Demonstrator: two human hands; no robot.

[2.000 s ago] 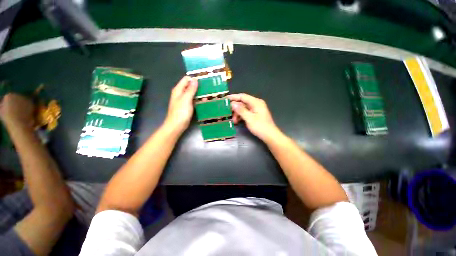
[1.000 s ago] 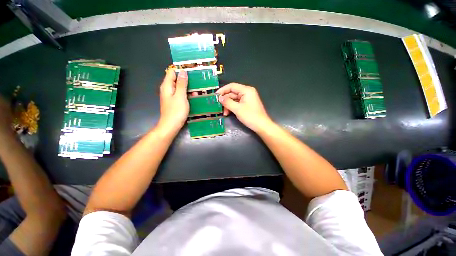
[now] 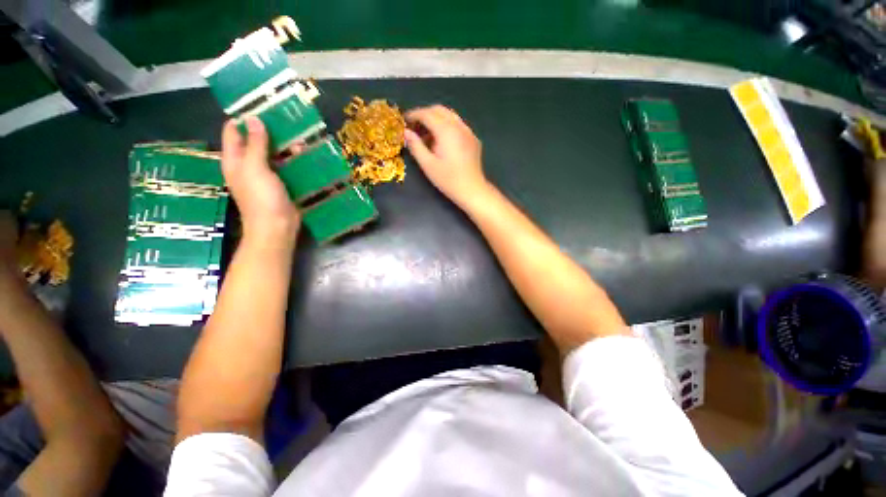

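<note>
My left hand [image 3: 257, 180] holds a green circuit board panel [image 3: 316, 175] by its left edge, tilted with its top to the upper left. Small pale-gold flex circuits stick out from the right edge of its upper two boards; the lower two boards show none. A pile of loose orange-gold flex circuits [image 3: 374, 136] lies on the dark bench just right of the panel. My right hand [image 3: 444, 150] is at the pile's right side, thumb and forefinger close together at its edge. Whether a piece is between the fingertips cannot be told.
Overlapping green panels [image 3: 173, 233] lie at left. A stack of panels [image 3: 665, 165] and a sheet with yellow strips [image 3: 779, 146] lie at right. A neighbour's arm [image 3: 58, 359] is at far left beside another orange pile [image 3: 47, 252]. A blue-rimmed fan [image 3: 816, 335] stands lower right.
My left hand has moved the panel up and left and tilted it, uncovering the loose pile. My right hand has left the panel's edge and moved up to the pile's right side.
</note>
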